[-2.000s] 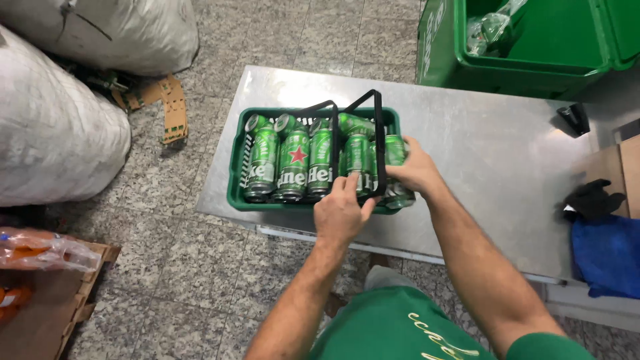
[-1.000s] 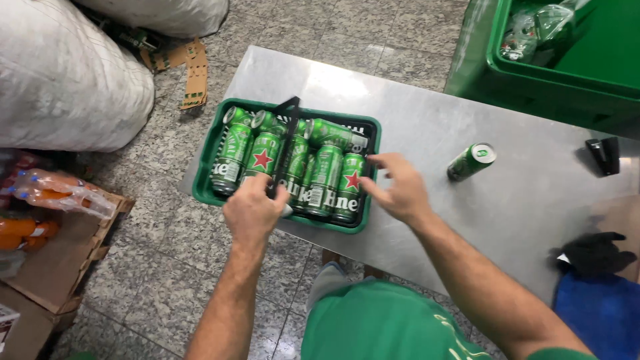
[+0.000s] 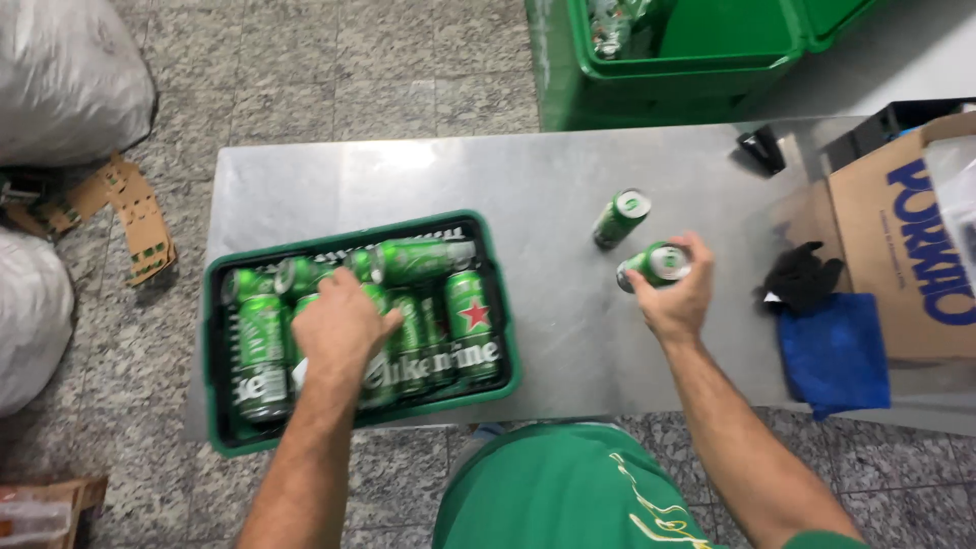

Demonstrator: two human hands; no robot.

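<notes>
A green plastic basket (image 3: 499,305) full of Heineken beer cans sits at the left end of the steel table. My left hand (image 3: 343,324) is over the cans in its middle, fingers bent down among them; whether it grips one is hidden. To the right of the basket, my right hand (image 3: 679,293) holds a green beer can (image 3: 654,265), top facing up, between thumb and fingers. Another green can (image 3: 621,217) stands on the table just behind and left of it, apart from my hand. One can (image 3: 423,259) lies across the others along the basket's far side.
The steel table (image 3: 557,171) runs to the right. On it are a black object (image 3: 761,151), a black glove (image 3: 802,278), a blue cloth (image 3: 835,354) and a cardboard box (image 3: 877,229). A green bin (image 3: 648,91) stands behind; white sacks (image 3: 69,84) and torn cardboard (image 3: 137,221) lie left.
A second can has come out to the table's right part, in my right hand, beside the one standing there a second ago. My right hand has moved right, away from the basket.
</notes>
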